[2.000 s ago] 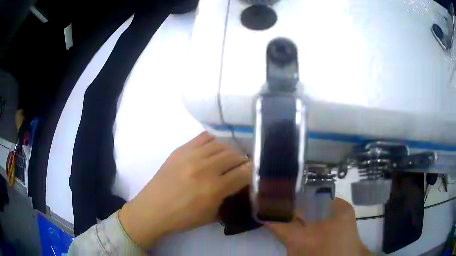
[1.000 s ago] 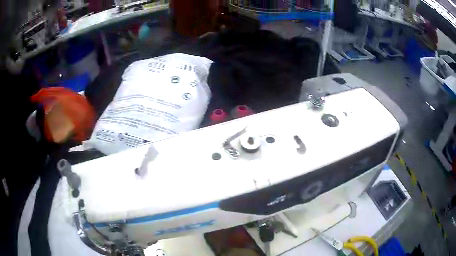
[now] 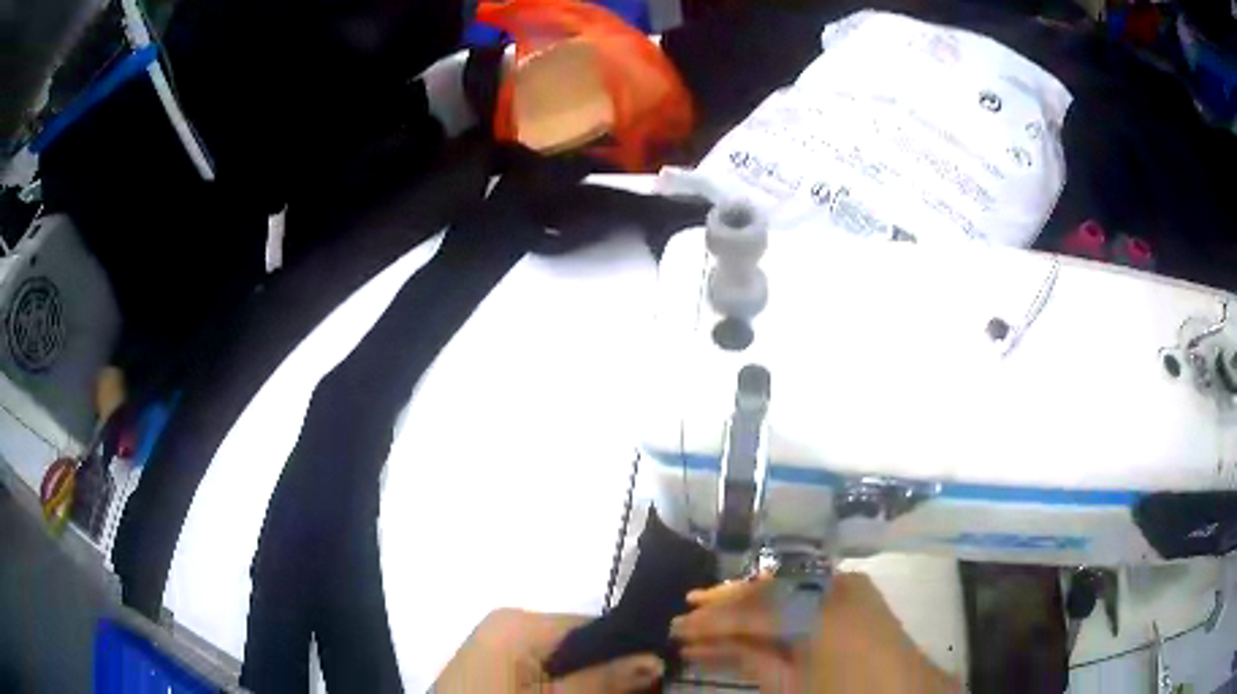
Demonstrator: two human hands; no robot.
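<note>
A black fabric piece (image 3: pixel 651 583) lies at the left end of the white sewing machine head (image 3: pixel 923 366), near the needle area. My left hand (image 3: pixel 543 654) is at the bottom, its fingers on the lower edge of the fabric. My right hand (image 3: pixel 800 630) is just right of it, fingertips against the fabric beside the presser foot area (image 3: pixel 780 563). The metal take-up lever guard (image 3: pixel 742 468) stands above. Both hands are cut off by the bottom edge. The needle itself cannot be made out.
Long black fabric strips (image 3: pixel 319 502) curve down the white table at left. An orange bag (image 3: pixel 644 88) and a white printed sack (image 3: pixel 895 129) lie behind the machine. A smartphone (image 3: pixel 1015 630) and keys (image 3: pixel 1089 597) are right of my hands. A blue bin (image 3: pixel 136 664) is at lower left.
The view has swung back from the whole machine to its left end. Both hands, out of the picture one second ago, show again at the bottom with the black fabric.
</note>
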